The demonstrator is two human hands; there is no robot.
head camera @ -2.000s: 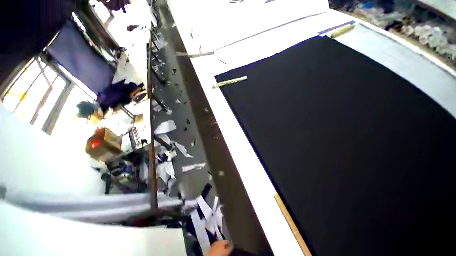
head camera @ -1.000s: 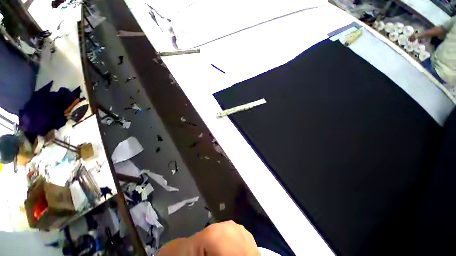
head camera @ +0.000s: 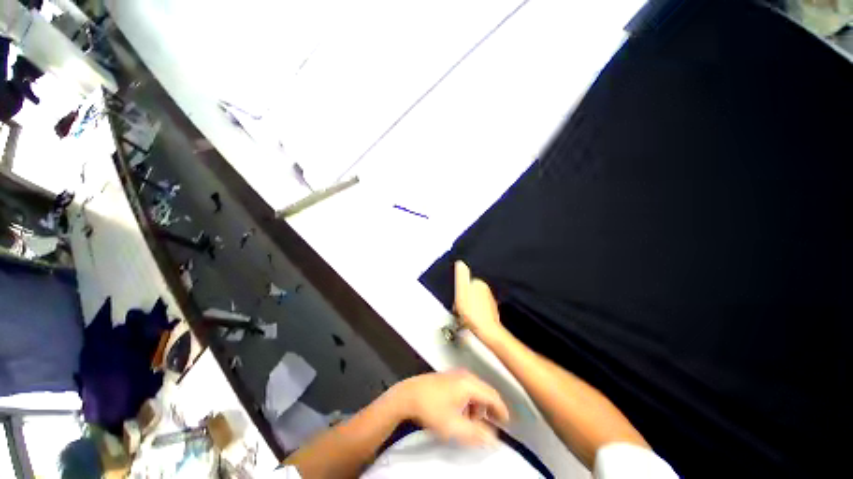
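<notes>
The black fabric ply (head camera: pixel 673 234) lies over the right side of the table, its near left corner pointing at me, with folds along the near side. My right hand (head camera: pixel 475 297) is at this corner, fingers stretched along the near edge; whether it pinches cloth is unclear. A small end of a metal bar weight (head camera: pixel 451 333) shows beside my right wrist; the rest is hidden. My left hand (head camera: pixel 458 404) is in front of my body, slightly blurred, fingers loosely curled, with nothing visible in it.
White underlay paper (head camera: pixel 374 84) covers the table left of the cloth. A yellowish bar (head camera: pixel 318 197) lies at its near edge, and a blue pen (head camera: pixel 411 211) lies on the paper. Paper scraps (head camera: pixel 290 382) litter the floor beside a second table (head camera: pixel 112 234).
My right hand and forearm have come into view at the fabric corner. The black cloth now covers the weights that lay at its corners, except one small end. My left hand has uncurled somewhat.
</notes>
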